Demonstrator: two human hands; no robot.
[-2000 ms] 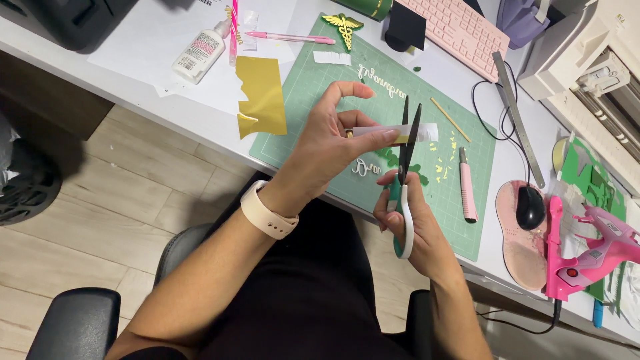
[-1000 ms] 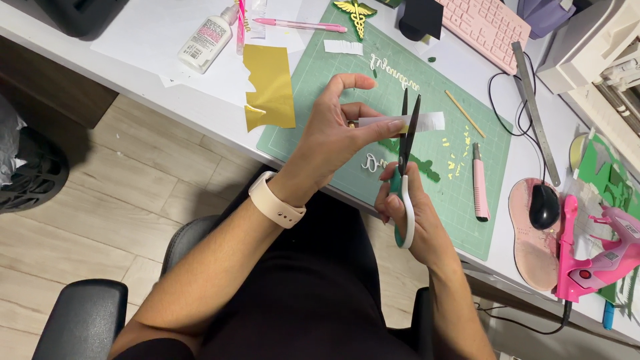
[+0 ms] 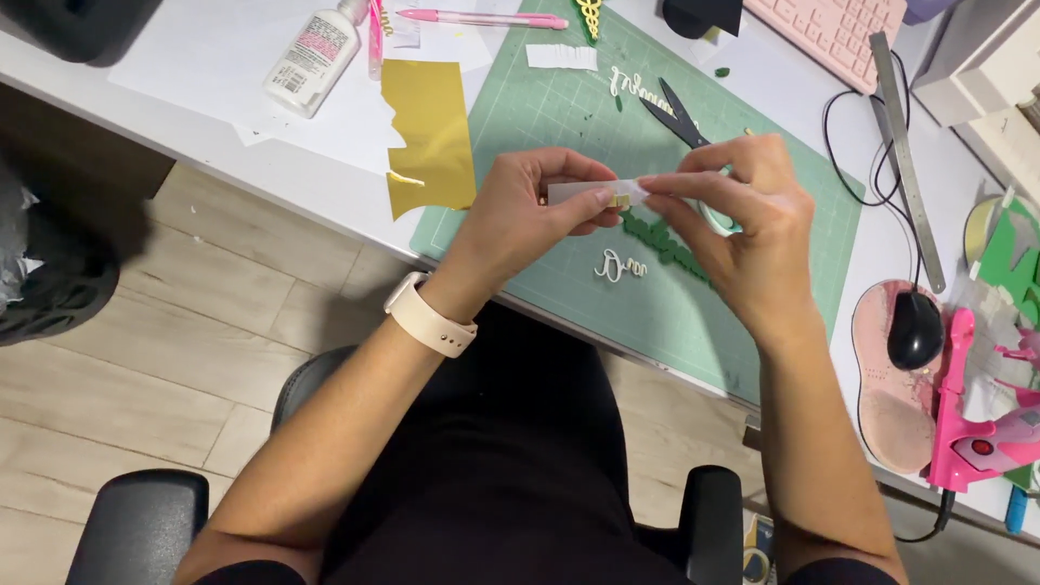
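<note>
My left hand (image 3: 532, 211), with a pale watch band at its wrist, pinches a white paper strip (image 3: 578, 192) between thumb and fingers. The fingertips of my right hand (image 3: 743, 211) grip the strip's right end. A small yellow-gold piece (image 3: 621, 200) shows at the strip, between the two hands. Scissors (image 3: 678, 114) lie with blades apart on the green cutting mat (image 3: 552, 268), their handles partly behind my right hand. Below the hands are a green cut-out (image 3: 662, 242) and white script lettering (image 3: 621, 266); more white lettering (image 3: 638, 88) lies above.
Gold sheet (image 3: 435, 130), white glue bottle (image 3: 313, 61) and pink pen (image 3: 487, 19) lie at the upper left. A fringed white paper strip (image 3: 562, 57) is on the mat. To the right are a metal ruler (image 3: 910, 171), black mouse (image 3: 916, 329), pink glue gun (image 3: 983, 443) and keyboard (image 3: 833, 32).
My right hand has let go of the scissors, which now lie on the mat, and has taken the right end of the paper strip. My left hand still holds the strip.
</note>
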